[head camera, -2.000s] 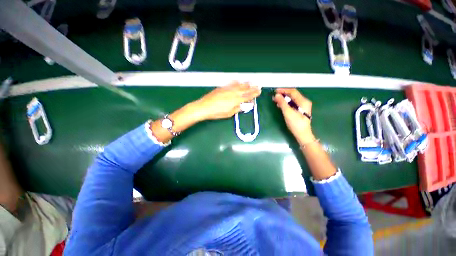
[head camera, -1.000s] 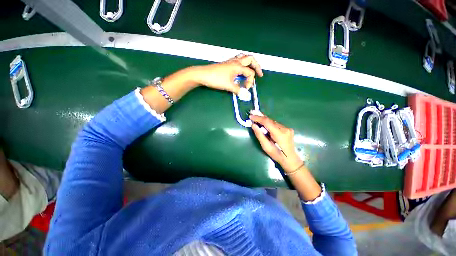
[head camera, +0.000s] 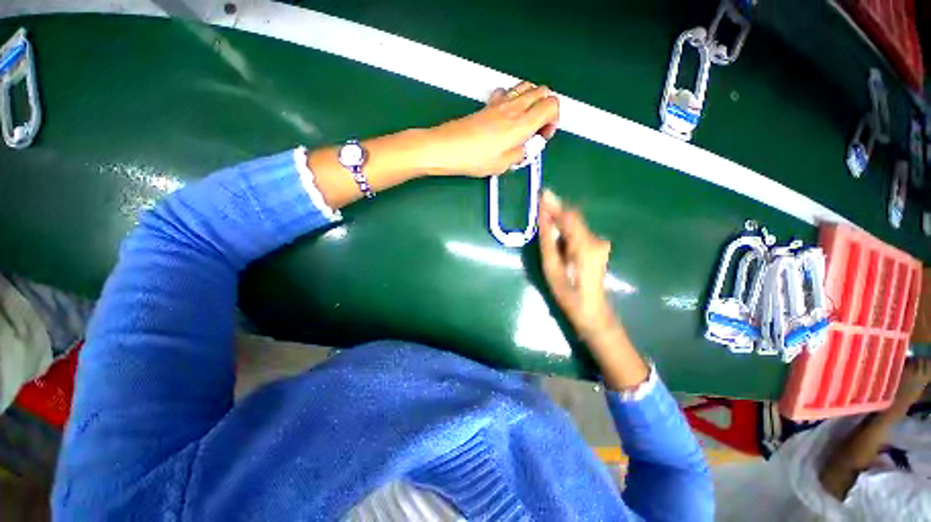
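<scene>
A white looped product (head camera: 515, 210) lies on the glossy green bench in front of me, its open end towards me. My left hand (head camera: 508, 131) grips its far end near the white strip, and the fingers cover that end. My right hand (head camera: 575, 257) is just right of the loop, apart from it and blurred, fingers curled. A thin tool seems to lie in it, but blur hides most of it. A pile of several looped products (head camera: 771, 296) with blue-marked ends lies at the right.
A red-pink compartment tray (head camera: 860, 324) stands right of the pile. A white strip (head camera: 653, 148) borders the bench. Beyond it, loops such as this one (head camera: 685, 84) lie on the dark green conveyor. A single loop (head camera: 18, 90) lies at far left. A person's arm (head camera: 868, 428) shows at lower right.
The view has turned and shifted. My right hand has moved from the loop's near end to beside its right side. My left hand stays at the far end, its fingers now covering more of it.
</scene>
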